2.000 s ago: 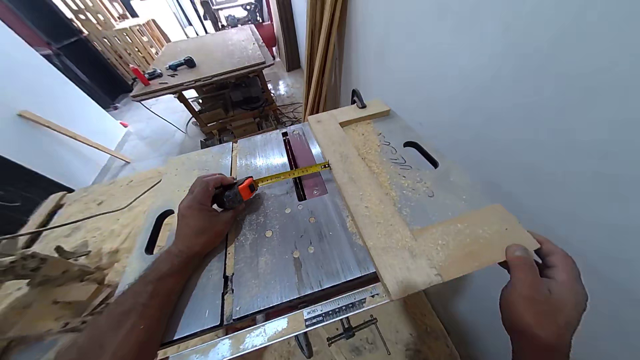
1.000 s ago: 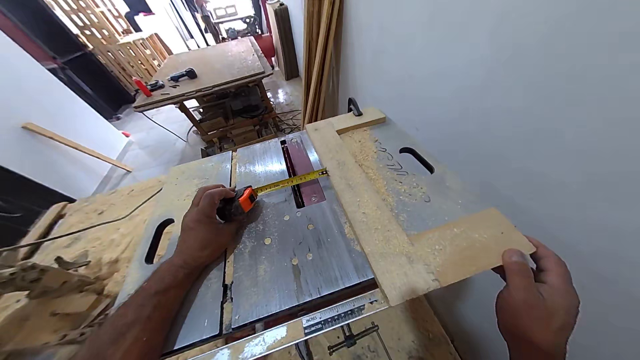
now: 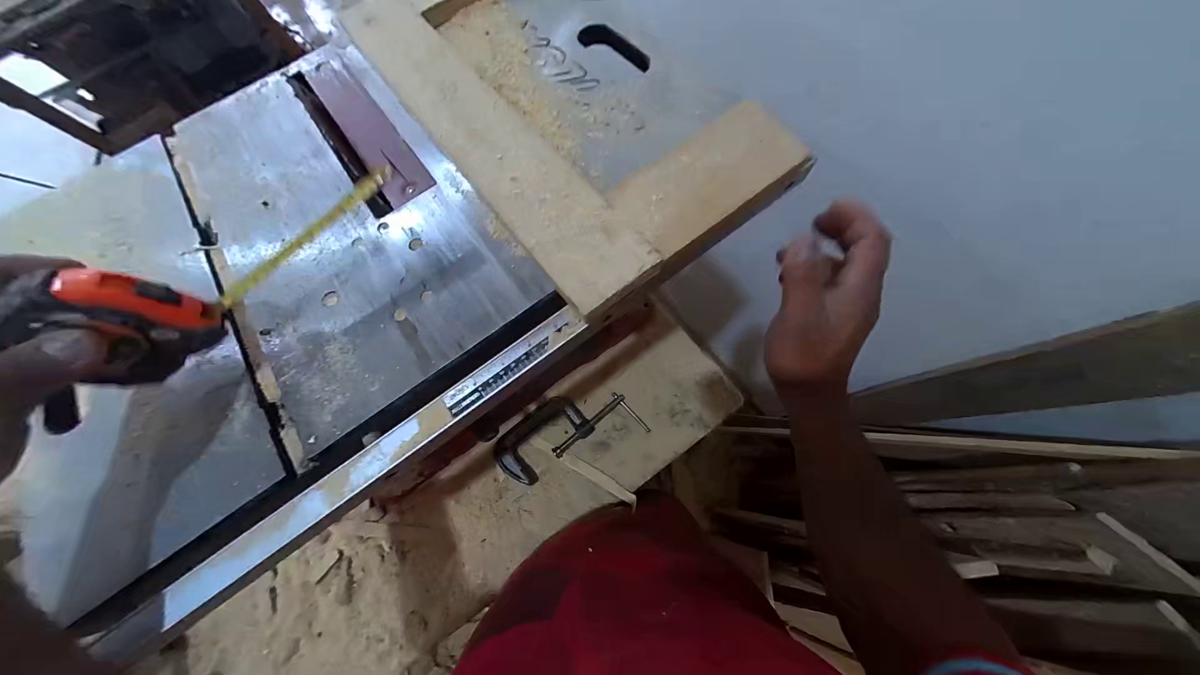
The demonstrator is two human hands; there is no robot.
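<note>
My left hand (image 3: pixel 52 352), at the left edge, grips an orange and black tape measure (image 3: pixel 136 305). Its yellow blade (image 3: pixel 305 234) sticks out over the metal table saw top (image 3: pixel 347 328), with the tip near the reddish throat insert (image 3: pixel 370 136). My right hand (image 3: pixel 830 291) is in the air right of the wooden fence (image 3: pixel 506 159), fingers curled and blurred; no object shows clearly in it. The fence's short wooden arm (image 3: pixel 712 178) points towards that hand without touching it. Sawdust lies along the fence.
A C-clamp (image 3: pixel 553 436) lies on the wooden ledge below the front rail (image 3: pixel 375 469), which bears a scale. Wood offcuts (image 3: pixel 994 525) are piled at the lower right, beside a board (image 3: pixel 1041 366) near the wall. Sawdust (image 3: pixel 328 600) covers the area below the rail.
My right hand has let go of the fence's wooden arm. My left hand has drawn the tape measure away from the fence, where its tip was before. The view has swung down and right.
</note>
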